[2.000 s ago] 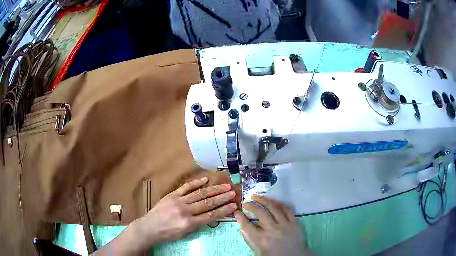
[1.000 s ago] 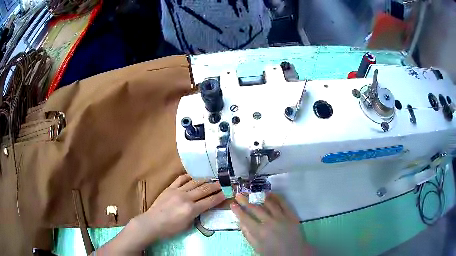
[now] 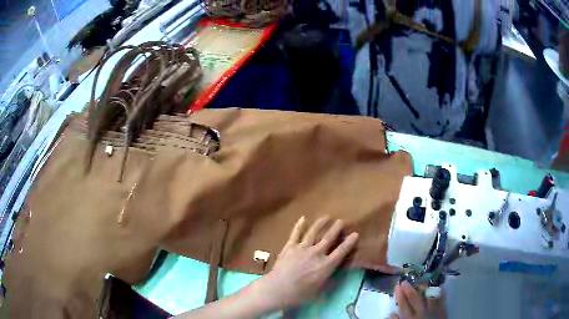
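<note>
A large brown bag panel (image 3: 306, 162) lies across the table from the left pile to the left end of the white sewing machine (image 3: 468, 218). A narrow strap (image 3: 217, 255) hangs over its front edge, with a small whitish tag (image 3: 261, 255) beside it. My left hand (image 3: 312, 261) lies flat on the panel near its front edge, fingers spread, left of the machine. My right hand (image 3: 419, 304) is at the needle area, cut off by the bottom edge; whether its fingertips hold anything is unclear. The panel's edge at the needle is hard to make out.
A bundle of brown strap loops (image 3: 150, 81) rises from the brown pile at left. Beyond it is a red-edged board (image 3: 234, 53). A person in patterned clothing (image 3: 399, 75) is across the table. A red and black thread spool (image 3: 544, 185) stands behind the machine head.
The view has swung left, so the machine now appears farther right. My left hand has moved away from the needle area onto the panel. My right hand remains by the needle.
</note>
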